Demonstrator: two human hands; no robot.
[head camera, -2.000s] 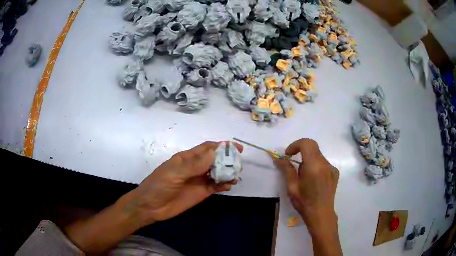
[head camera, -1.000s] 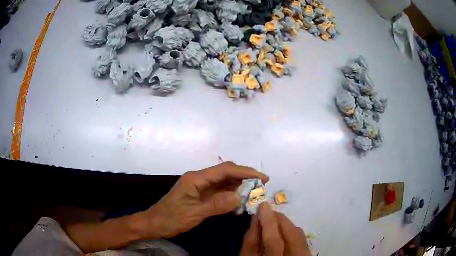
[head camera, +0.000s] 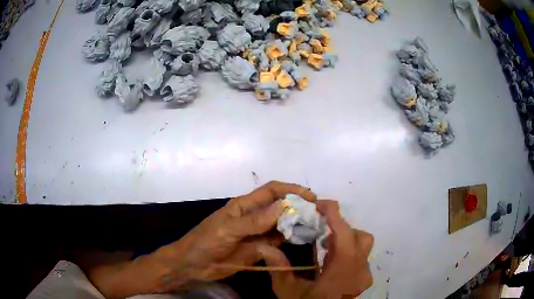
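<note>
My left hand (head camera: 234, 233) holds a grey head piece (head camera: 301, 222) from its left side. A little peach shows at the piece's upper left. My right hand (head camera: 336, 257) closes on the same piece from the right and below. A thin tan glue stick (head camera: 263, 268) lies across under the piece and reaches the right hand's fingers; its exact hold is blurred. The joined face piece is mostly turned out of view. No loose face piece shows beside the hands.
A large heap of grey hair pieces (head camera: 184, 41) lies at the far left, with peach face pieces (head camera: 284, 79) at its right. A cluster of joined heads (head camera: 424, 93) lies right. A brown board (head camera: 459, 216) bears a red cap (head camera: 471, 202); small grey-dark pieces (head camera: 496, 222) lie beside it.
The left hand's grey piece has been turned and now has the right hand's fingers around it. The peach face has turned mostly away. The loose face piece near the hands no longer shows.
</note>
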